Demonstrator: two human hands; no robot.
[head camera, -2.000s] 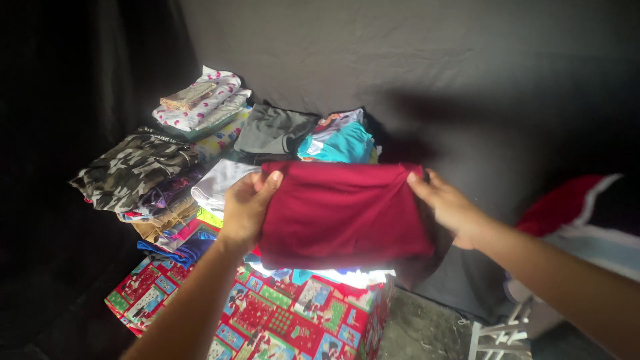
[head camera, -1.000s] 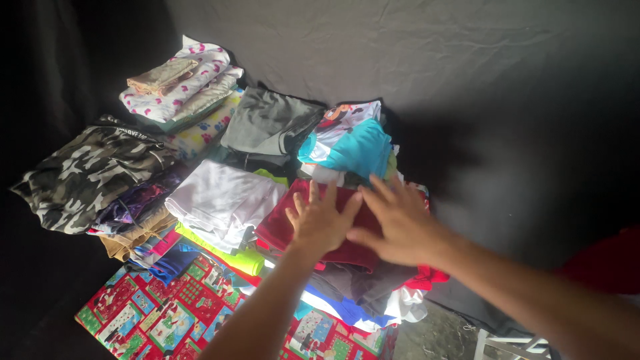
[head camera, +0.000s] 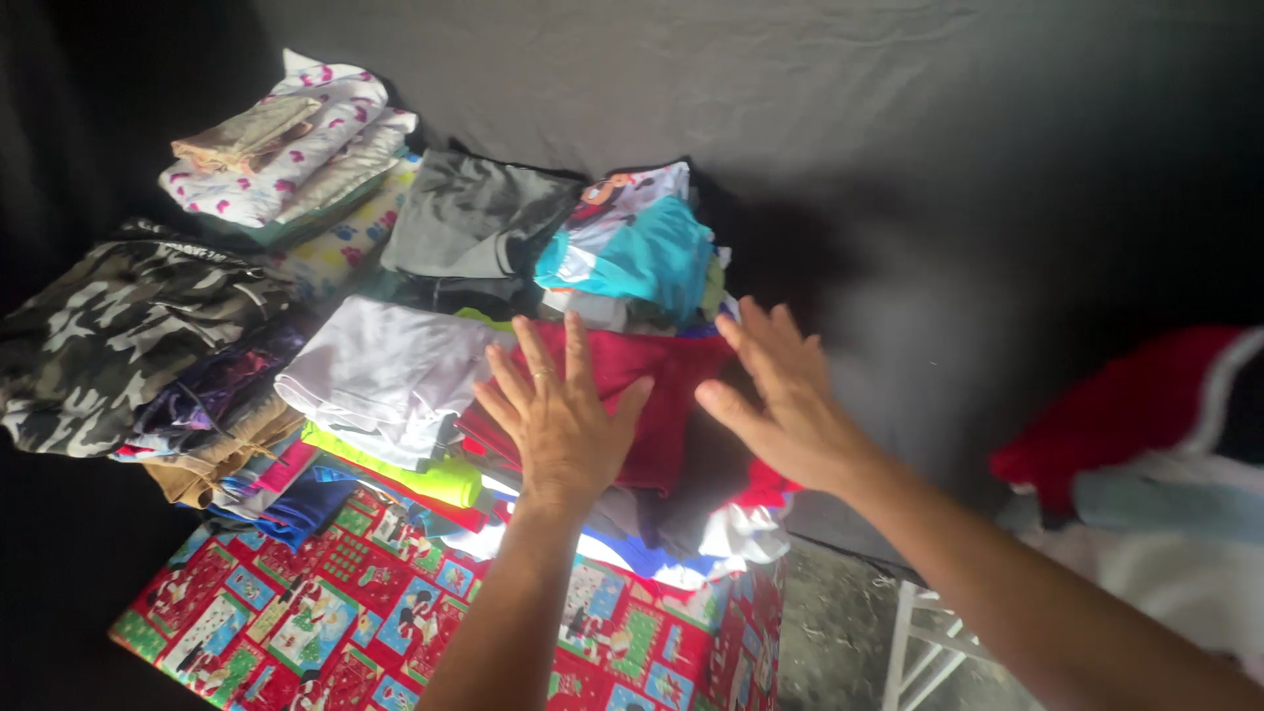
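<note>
A folded dark red cloth garment (head camera: 657, 395) lies on top of the front right stack of clothes. My left hand (head camera: 568, 425) is spread over its left part, fingers apart, palm down; a ring shows on one finger. Over the garment's right edge is my right hand (head camera: 780, 395), its fingers also apart and holding nothing. Whether either palm presses on the cloth cannot be told. To the left lies a folded white garment (head camera: 395, 365) on a neon yellow one (head camera: 434, 479). Behind are a folded grey garment (head camera: 479, 217) and a turquoise one (head camera: 642, 252).
The stacks stand on a surface covered in red Christmas-patterned paper or cloth (head camera: 336, 612). Camouflage clothing (head camera: 138, 326) tops the left stack, patterned white cloth (head camera: 326, 138) the back left one. Dark fabric (head camera: 889, 118) hangs behind. More clothes (head camera: 1116, 415) and a white metal frame (head camera: 918, 632) are at right.
Two seconds ago both hands held the dark red garment up by its sides; it now lies on the stack, let go. Since one second ago, my right hand has moved off to the right, apart from the left.
</note>
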